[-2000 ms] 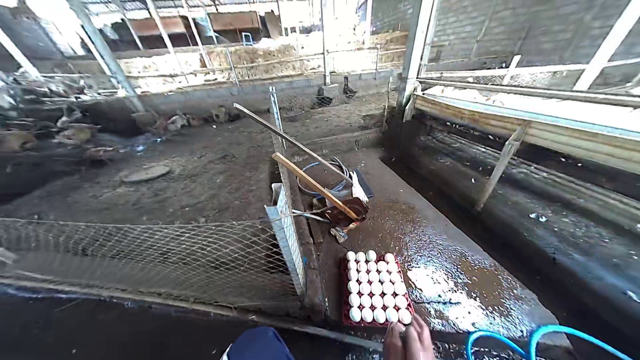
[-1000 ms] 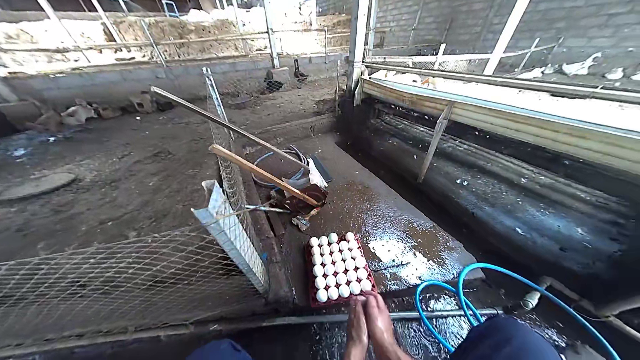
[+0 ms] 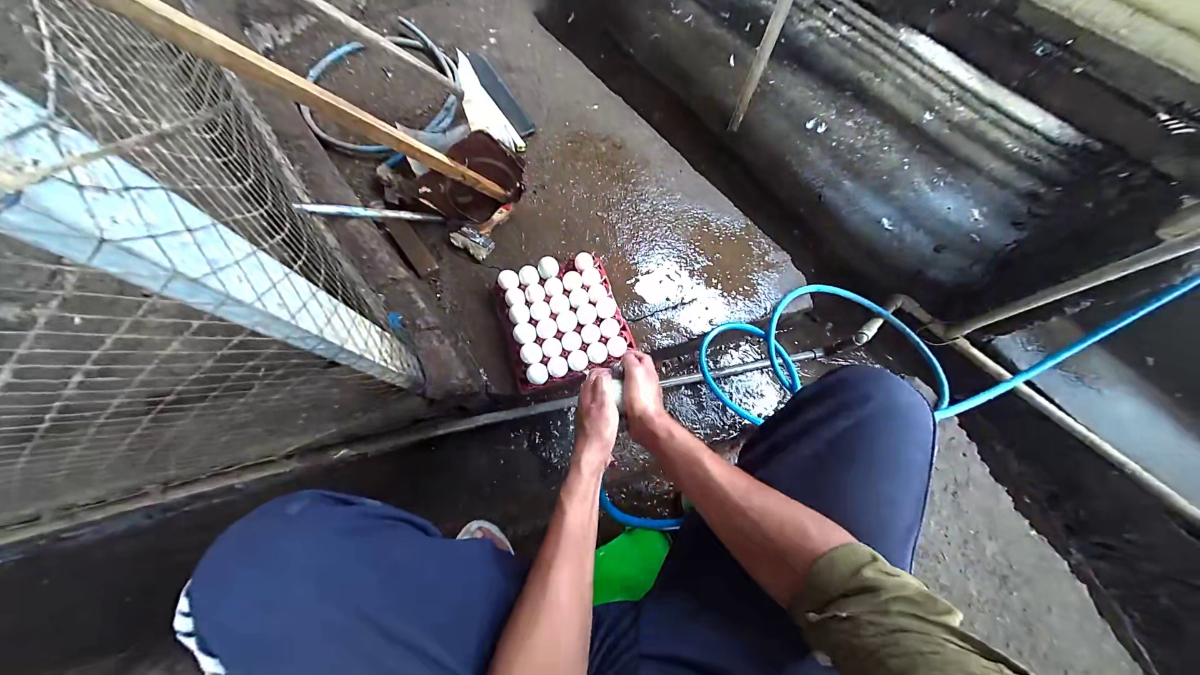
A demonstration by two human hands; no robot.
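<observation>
My left hand (image 3: 597, 405) and my right hand (image 3: 641, 386) are close together at the near right corner of a red egg tray (image 3: 516, 361). Between them a whitish, rounded thing (image 3: 617, 388), probably an egg, shows in part, with the fingers of both hands around it. Rows of white eggs (image 3: 566, 322) stand in the tray, which lies on the wet concrete floor. Below my hands, between my legs, is a bright green object (image 3: 630, 566), partly hidden by my left forearm.
A blue hose (image 3: 825, 292) loops right of my hands, by a pipe (image 3: 741, 367). Wire netting on a pale post (image 3: 202, 253) stands at left. Beyond the tray lie a wooden-handled tool (image 3: 309, 92), a brush (image 3: 472, 243) and a coiled hose (image 3: 323, 70). A dark channel (image 3: 675, 122) runs at right.
Two seconds ago only one hand showed, at the tray's near edge; now both hands are together there. The view has tilted down strongly, showing both forearms and legs.
</observation>
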